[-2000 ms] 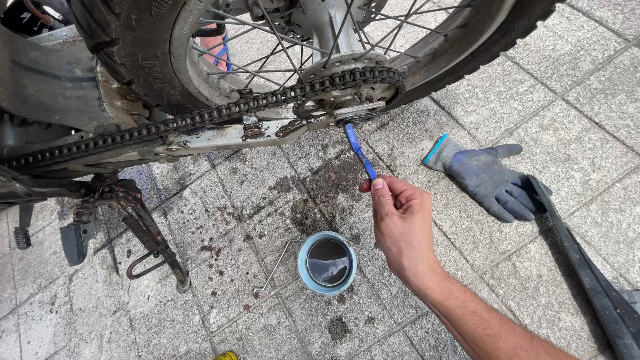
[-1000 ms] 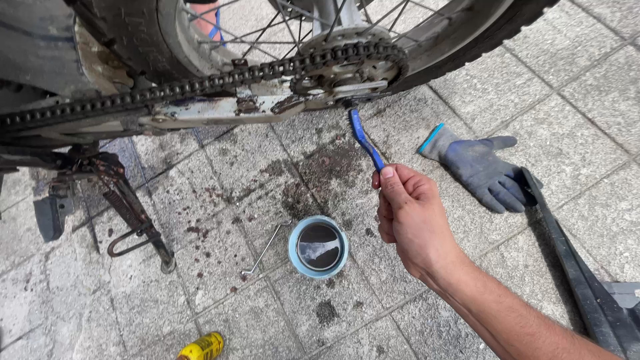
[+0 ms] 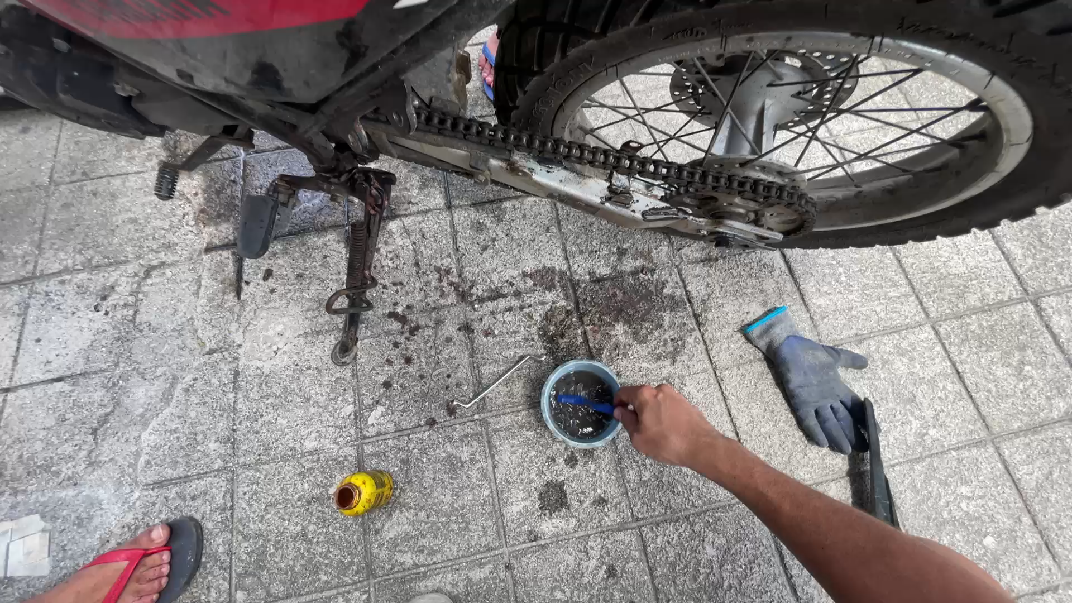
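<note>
My right hand (image 3: 666, 423) is closed around the handle of a blue brush (image 3: 584, 404), whose far end is down in the dark liquid of a light blue round container (image 3: 553, 419). The head of the brush is hidden in the liquid. My left hand is out of view. Left of the container a thin bent metal rod (image 3: 496, 383) lies on the paving. Above stands a motorcycle's rear wheel with its drive chain (image 3: 553, 146), rear sprocket (image 3: 754, 205) and light metal swingarm (image 3: 586, 186).
A grey-blue work glove (image 3: 808, 373) lies at the right, touching a long black part (image 3: 878, 469). An open yellow bottle (image 3: 364, 492) is at lower left, near a foot in a flip-flop (image 3: 142, 565). The side stand (image 3: 356, 268) reaches the stained paving.
My right hand has moved from the sprocket area down to the container, and the blue brush now dips into the liquid. The view has shifted and shows more of the motorcycle.
</note>
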